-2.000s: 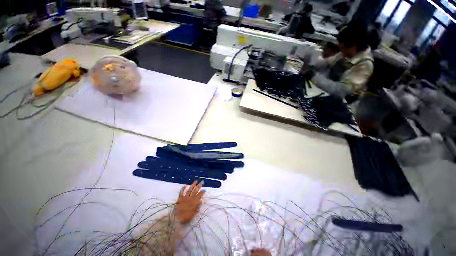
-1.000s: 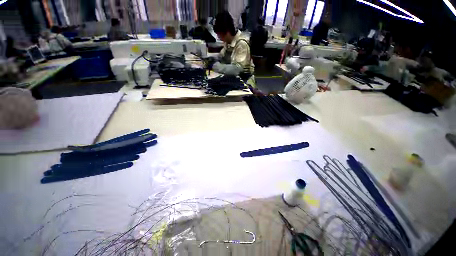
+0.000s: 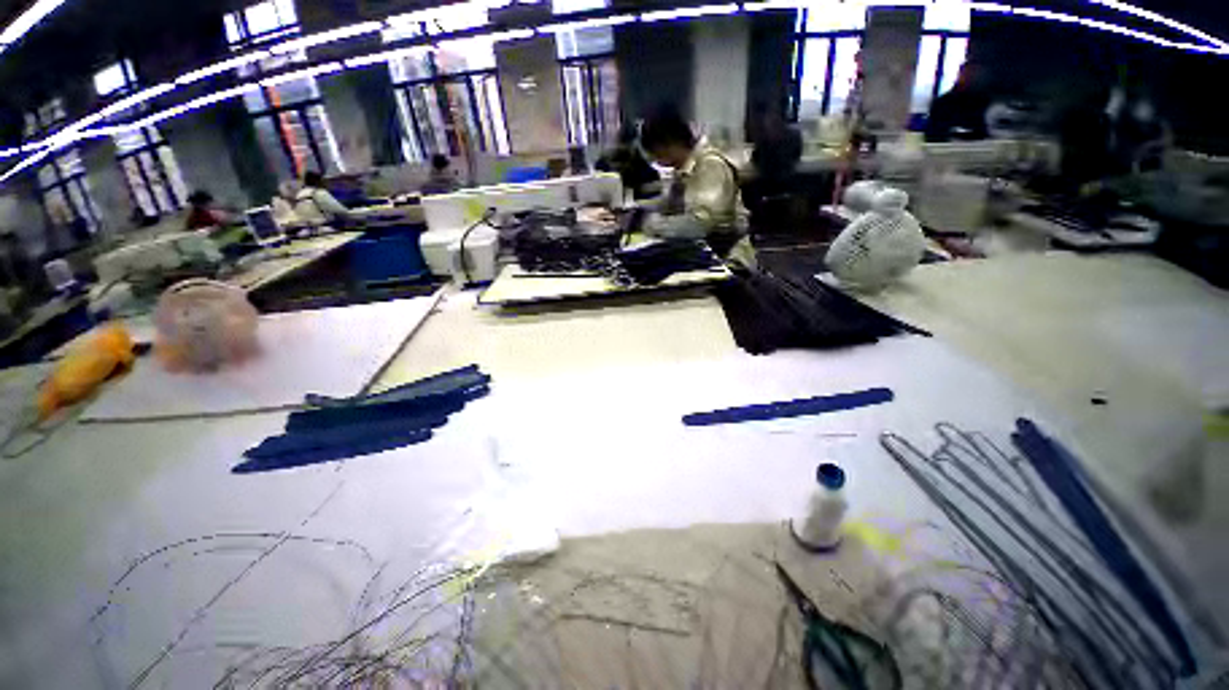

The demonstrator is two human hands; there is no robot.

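Note:
Neither of my hands is in the picture. A fanned pile of navy strap pieces [image 3: 377, 421] lies left of centre on the white-covered table. A single navy strap piece [image 3: 789, 407] lies apart, right of centre. Grey-blue outline strips [image 3: 984, 526] lie at the right, with a navy strap [image 3: 1098, 532] beside them. A white thread cone [image 3: 822, 510] with a dark top stands upright near the beige work mat [image 3: 647, 553]. Green-handled thread scissors [image 3: 836, 640] lie on the mat, blades pointing away from me. Loose threads [image 3: 364, 634] curl along the near edge, blurred.
A white board [image 3: 324, 337], a small desk fan [image 3: 206, 326] and a yellow-orange cloth bundle [image 3: 88, 367] are at the left. Black strips [image 3: 809, 313] and a white fan [image 3: 876, 247] stand beyond. A person [image 3: 708, 196] sits opposite at a sewing machine.
The view has swung right and tilted up. The hand that lay by the strap pile two seconds ago is out of the picture. The pile shows no clear change.

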